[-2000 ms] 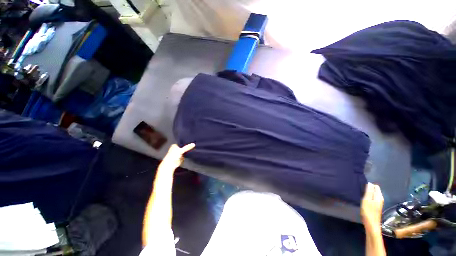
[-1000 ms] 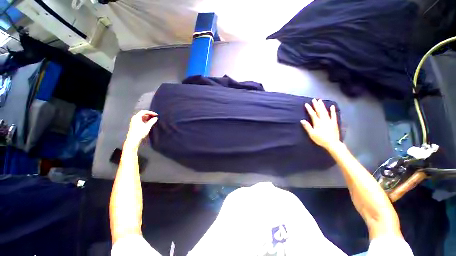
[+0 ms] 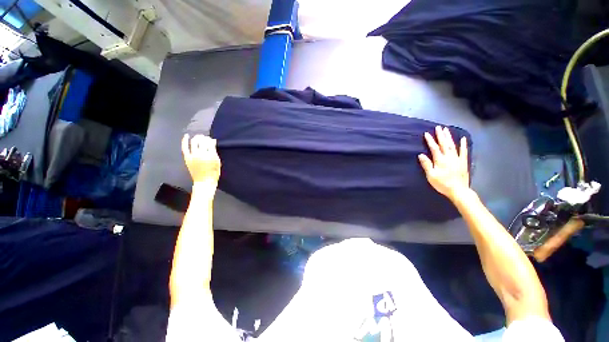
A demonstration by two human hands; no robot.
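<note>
A dark navy garment (image 3: 334, 167) lies lengthwise over a padded form on the grey table (image 3: 180, 87). The form's pale rounded end (image 3: 203, 120) shows at the garment's left opening. My left hand (image 3: 202, 160) is at the garment's left edge with its fingers bent; the edge seems to be between thumb and fingers. My right hand (image 3: 446, 163) lies flat on the garment near its right end, fingers spread, palm down. Both hands are bare. Some navy cloth is bunched behind the form.
A steam iron (image 3: 541, 227) is parked at the right, with a yellowish hose (image 3: 567, 127) above it. A loose navy garment pile (image 3: 487, 60) lies at the far right. A blue bar (image 3: 275, 57) stands behind the garment. A dark phone (image 3: 172, 196) lies near left.
My right hand has moved from the near right corner onto the garment's top. The garment's near right corner is now drawn in and rounded. The camera view has turned and shifted.
</note>
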